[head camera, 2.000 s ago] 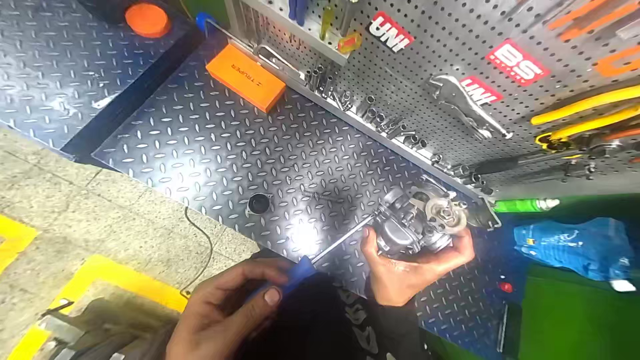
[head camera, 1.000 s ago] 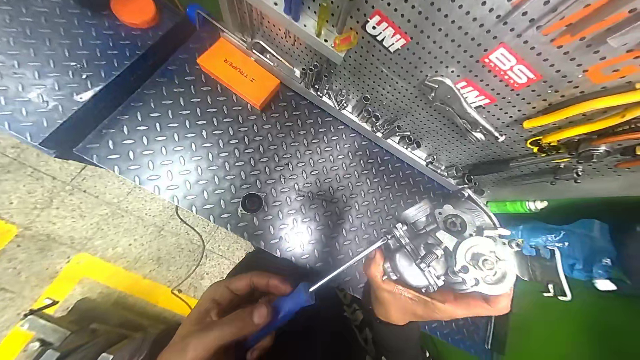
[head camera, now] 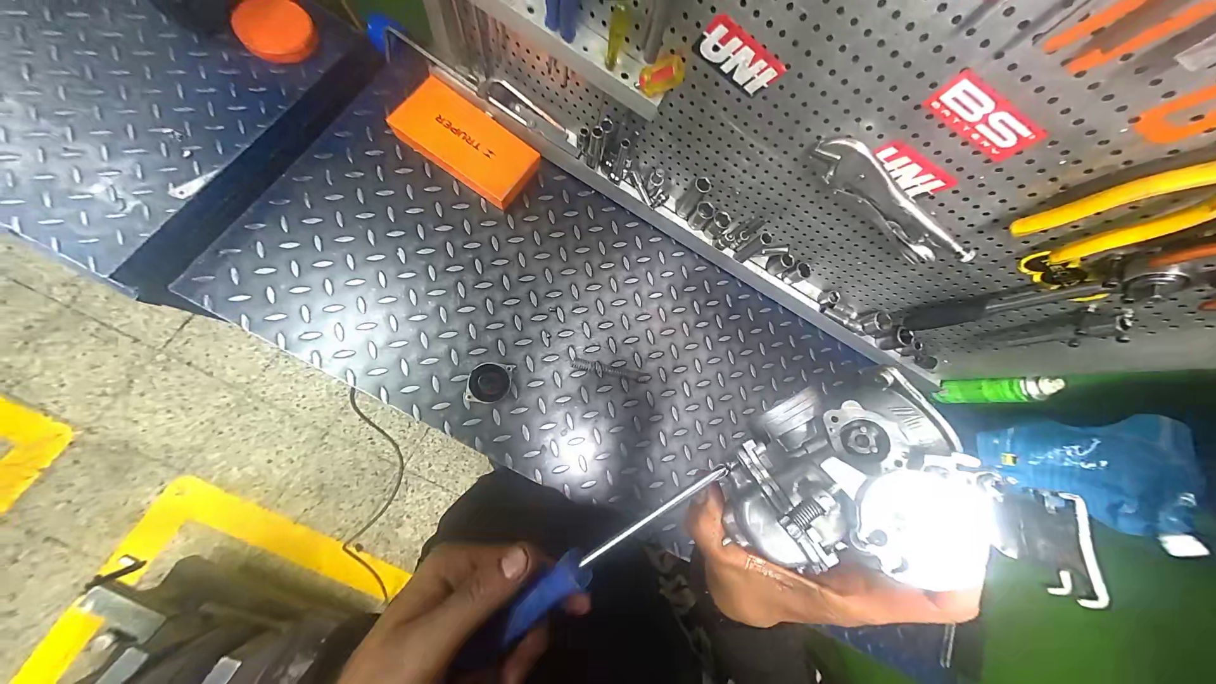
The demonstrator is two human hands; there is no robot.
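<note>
My left hand (head camera: pixel 475 598) grips the blue handle of a screwdriver (head camera: pixel 546 598). Its metal shaft points up and right, with the tip at a screw area on the left side of a metal carburetor (head camera: pixel 793 508). Around the carburetor's lower side, my right hand (head camera: pixel 807 589) is closed, thumb at the left. Strong glare whitens the carburetor's right part. On the diamond-plate bench (head camera: pixel 380 256) lie a small round black part (head camera: pixel 490 382) and, to its right, a thin coil spring (head camera: pixel 608 369).
An orange box (head camera: pixel 464 138) sits by the socket rail (head camera: pixel 703 214) below a pegboard holding locking pliers (head camera: pixel 888 199). A round orange object (head camera: pixel 274 28) is at upper left. Right of the carburetor are a green tube (head camera: pixel 997 389) and a blue bag (head camera: pixel 1092 465).
Both hands have kept hold of the screwdriver and carburetor. Since the oldest frame the carburetor has been turned and appears closer, and glare now covers its right part.
</note>
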